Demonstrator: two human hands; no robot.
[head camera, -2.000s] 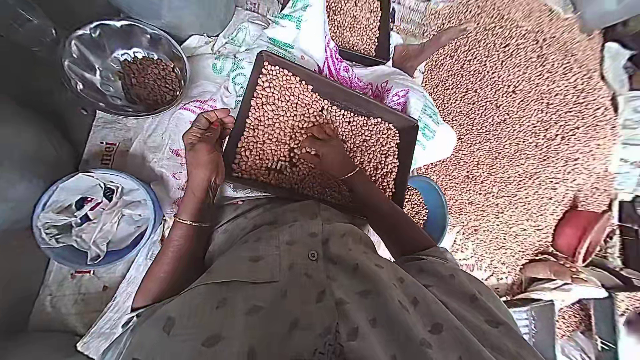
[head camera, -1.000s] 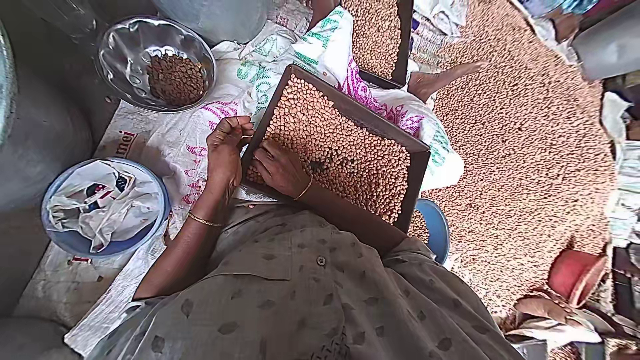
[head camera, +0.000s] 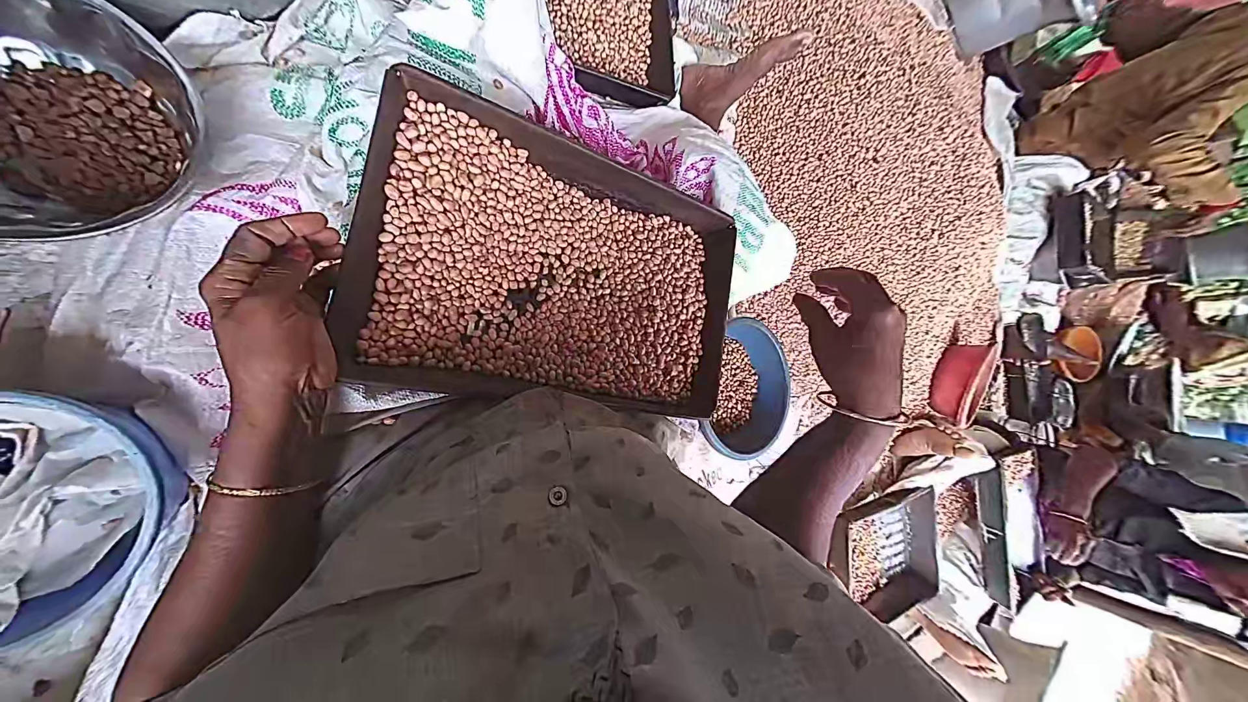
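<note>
A dark rectangular tray lies tilted on my lap, spread with pinkish-brown nuts or beans; a small dark patch of the tray's floor shows near their middle. My left hand is at the tray's left edge, fingers curled with the tips together; whether something small is between them cannot be told. My right hand is off the tray to the right, above the heap, thumb and fingers apart, with nothing seen in it. Between it and the tray stands a blue bowl partly filled with the same nuts or beans.
A large heap of nuts or beans covers the floor at upper right, with a red bowl at its edge. A metal bowl holds brown pieces. A blue basin holds white sacking. Another tray and a person's foot are ahead. Other people sit at right.
My right hand was over the tray, then close to my left hand at its left side; now it is out to the right beyond the blue bowl. The view has shifted right.
</note>
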